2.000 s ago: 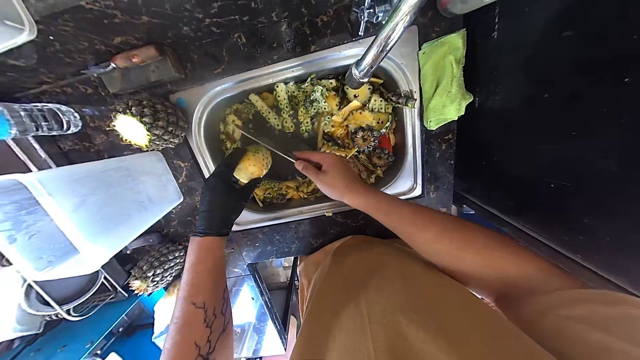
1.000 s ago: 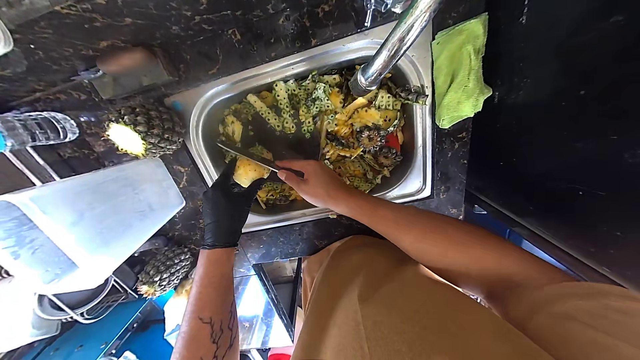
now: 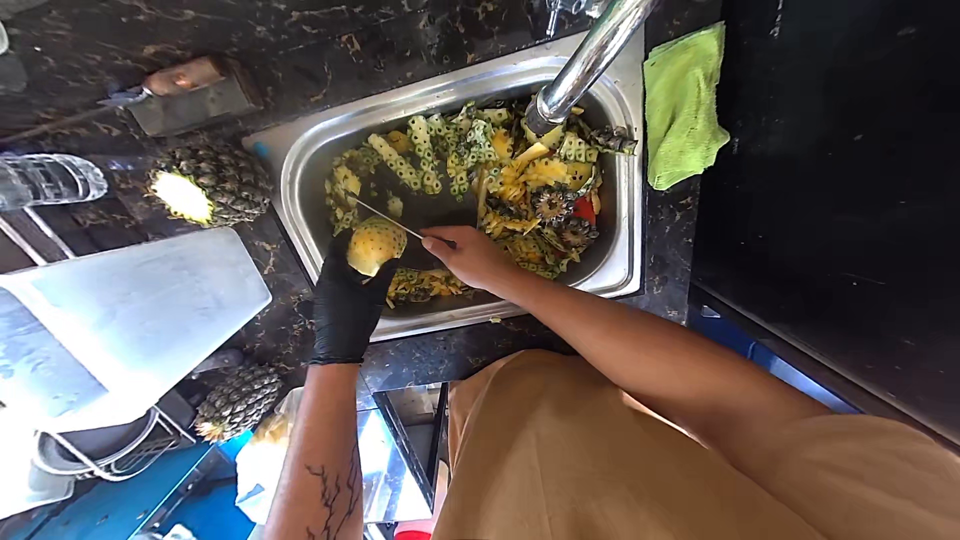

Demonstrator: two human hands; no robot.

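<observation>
My left hand (image 3: 351, 300), in a black glove, holds a peeled pineapple (image 3: 376, 246) with dark eyes over the near left of the steel sink (image 3: 300, 172). My right hand (image 3: 469, 253) is bare and grips the handle of a knife (image 3: 386, 217); its thin blade points left, just above the fruit. Whether the blade touches the fruit cannot be told. Pineapple peel strips (image 3: 424, 154), yellow scraps and cut crowns (image 3: 553, 204) lie in the sink, with a red piece (image 3: 585, 210) among them.
A chrome faucet (image 3: 589, 64) reaches over the sink. A green cloth (image 3: 684, 105) lies to its right. At left are an unpeeled pineapple (image 3: 232, 184), a sharpening stone (image 3: 196, 101), a clear bottle (image 3: 52, 180) and a white tray (image 3: 157, 300). Another pineapple (image 3: 240, 401) sits below.
The knife blade lay across the pineapple one second ago and is now above it. The pineapple has been turned in my left hand, its dotted side facing up.
</observation>
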